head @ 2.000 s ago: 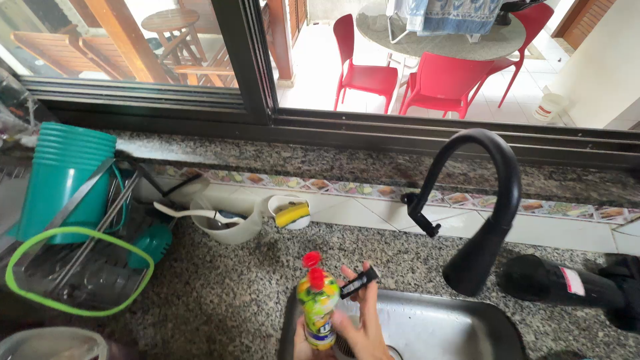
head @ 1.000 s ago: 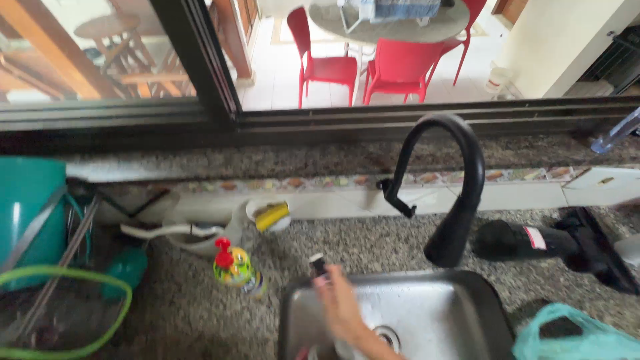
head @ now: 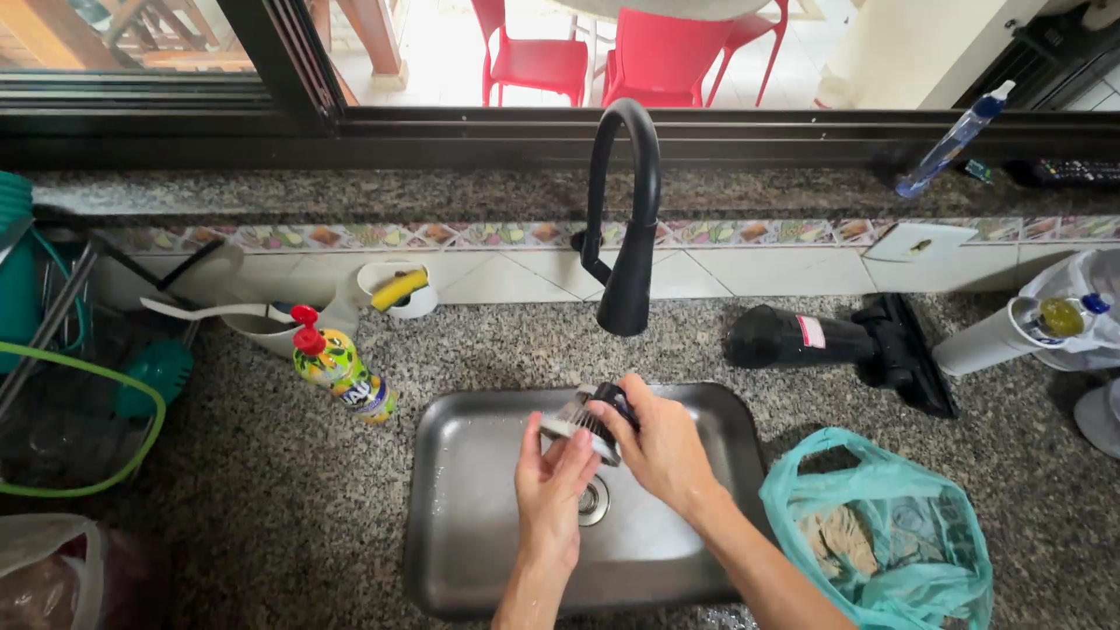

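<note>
Over the stainless steel sink (head: 472,560), my left hand (head: 551,490) grips a small round part with a pale rim and fine ribs (head: 579,427), perhaps a filter. My right hand (head: 661,442) holds a small black-headed brush or similar black object (head: 615,404) against that part; its exact kind is partly hidden by the fingers. The black faucet (head: 628,280) arches above both hands. Left of the sink stands a yellow-green dish soap bottle (head: 346,372) with a red cap, touched by neither hand.
A white cup (head: 420,302) with a yellow sponge (head: 400,289) stands by the tiles. A black vacuum cleaner part (head: 796,339) lies right of the faucet. Nearer are a teal plastic bag (head: 927,525) and a white cylinder (head: 980,337). A dish rack (head: 52,319) occupies the left.
The soap bottle, held over the sink's left edge two seconds ago, now stands on the counter. Both hands have come together over the sink at the ribbed part. The view has shifted right.
</note>
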